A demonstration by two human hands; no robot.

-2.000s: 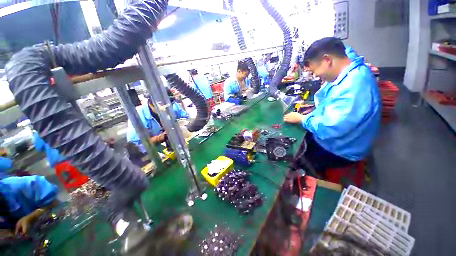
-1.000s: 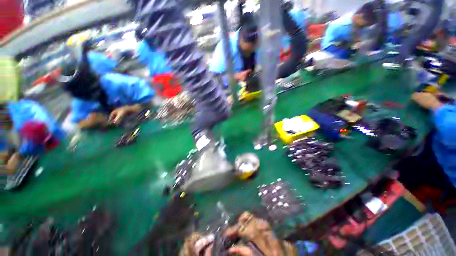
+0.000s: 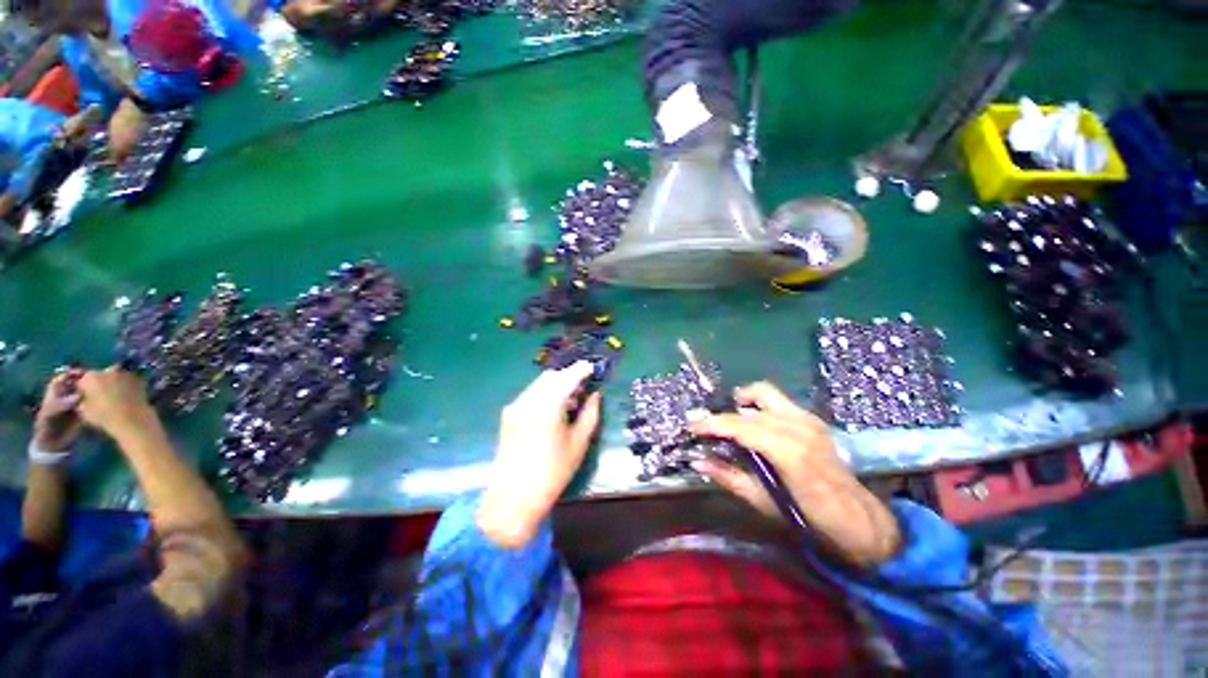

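Observation:
My left hand reaches over the bench edge, its fingertips on a dark part at the low pile of loose dark parts with yellow spots. My right hand holds a dark soldering iron with a cord trailing back over the wrist. A thin light tip shows beyond the fingers, over a square grid of small purple-black and silver assemblies. The right fingers touch or hover over the grid's right side. A second square grid of assemblies lies to the right of this hand.
A clear-grey fume hood stands beyond the grids, a round dish beside it. A pile of assemblies lies below a yellow bin at right. Large heaps lie left, near a neighbour's hands. A red box sits under the edge.
The view has swung left and down. Both my hands, low and blurred together at the bottom a second ago, are now apart, left at the loose parts and right at the near grid.

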